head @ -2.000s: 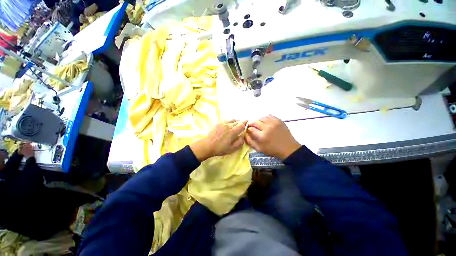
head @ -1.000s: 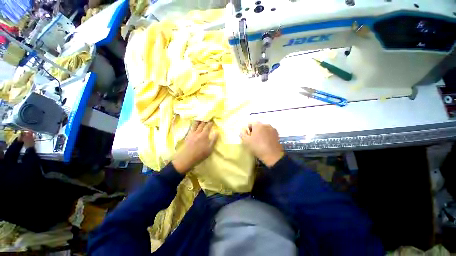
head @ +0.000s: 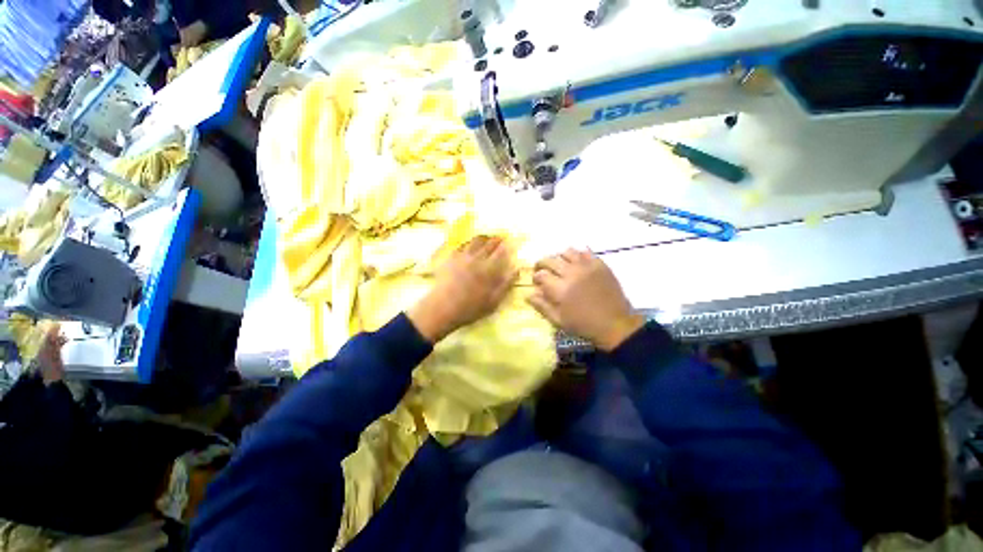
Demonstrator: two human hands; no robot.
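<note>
A yellow garment piece [head: 490,361] hangs from the table's front edge towards my lap. My left hand [head: 478,283] lies on its upper edge with bent fingers, gripping the cloth. My right hand [head: 577,293] is just to the right, its fingertips pinching the cloth's edge. The fingertips are a short way apart, and the lamp glare hides the cloth's detail there. A pile of yellow pieces [head: 372,183] lies left of the needle area [head: 542,178]. Blue thread snips [head: 690,222] lie on the machine bed, untouched.
The white sewing machine [head: 636,92] stands just beyond my hands. A dark green handled tool [head: 711,162] lies under its arm. A measuring scale [head: 798,309] runs along the table's front edge. At left are another machine [head: 81,283] and another person's hand [head: 51,354].
Since a second ago, my left hand has moved up and right along the cloth, closer to my right hand. The right fingers now pinch the edge. The camera view has shifted slightly.
</note>
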